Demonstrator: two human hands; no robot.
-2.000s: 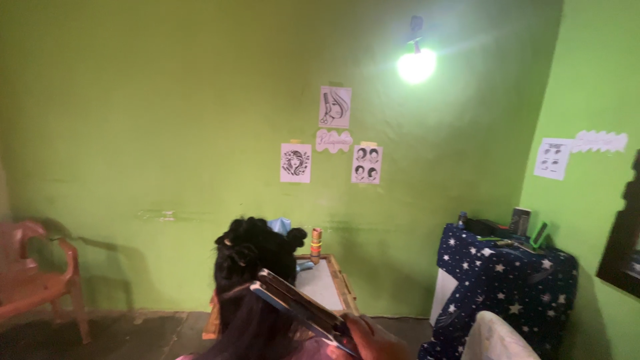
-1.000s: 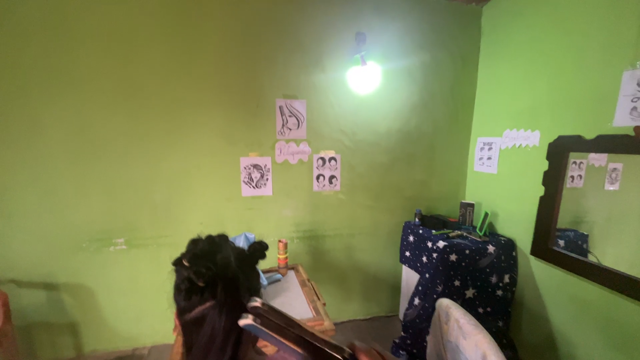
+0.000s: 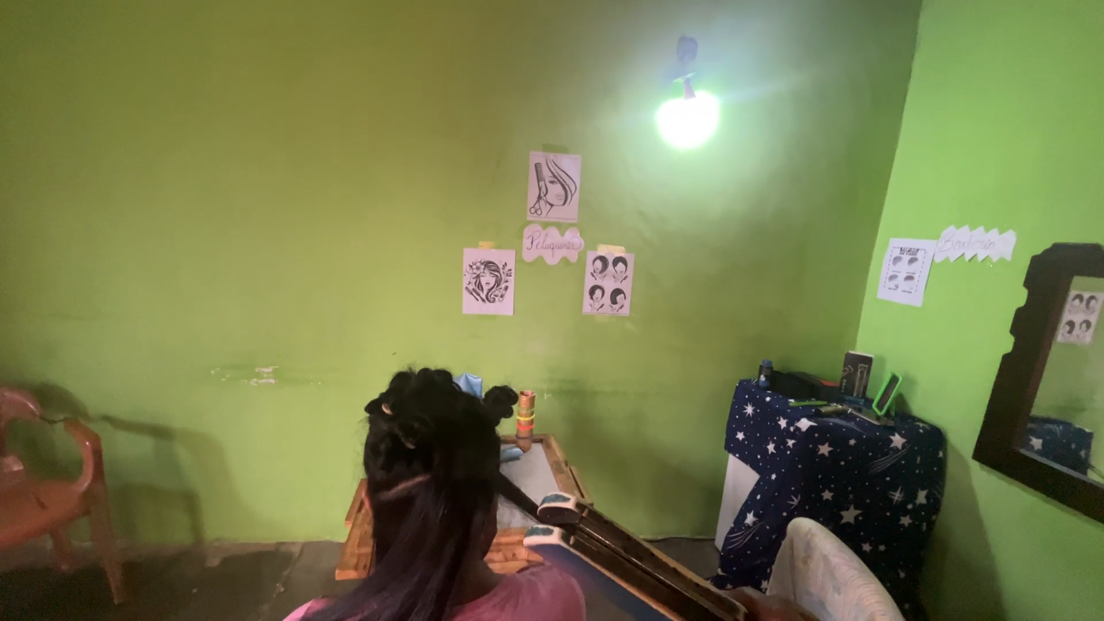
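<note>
A hair straightener (image 3: 638,561) slants across the lower middle, its two arms slightly apart at the tips. My right hand (image 3: 768,604) shows only in part at the bottom edge, around the straightener's handle end. Left of the tips is a seated person's head of dark hair (image 3: 431,483), seen from behind, with twisted sections pinned up and a long section hanging loose below a part line. A dark lock (image 3: 516,496) stretches from the head toward the straightener's tips; whether it lies between the plates I cannot tell. My left hand is not in view.
Beyond the person stands a wooden table (image 3: 561,461) with a banded cylinder (image 3: 525,414). A star-patterned cloth (image 3: 828,483) covers a stand holding small items. A pale chair back (image 3: 824,569) is at lower right, a plastic armchair (image 3: 52,500) at left, a framed mirror (image 3: 1000,414) at right.
The view swung right, then partly back. The straightener stays beside the head, and a lock of hair now stretches toward its tips.
</note>
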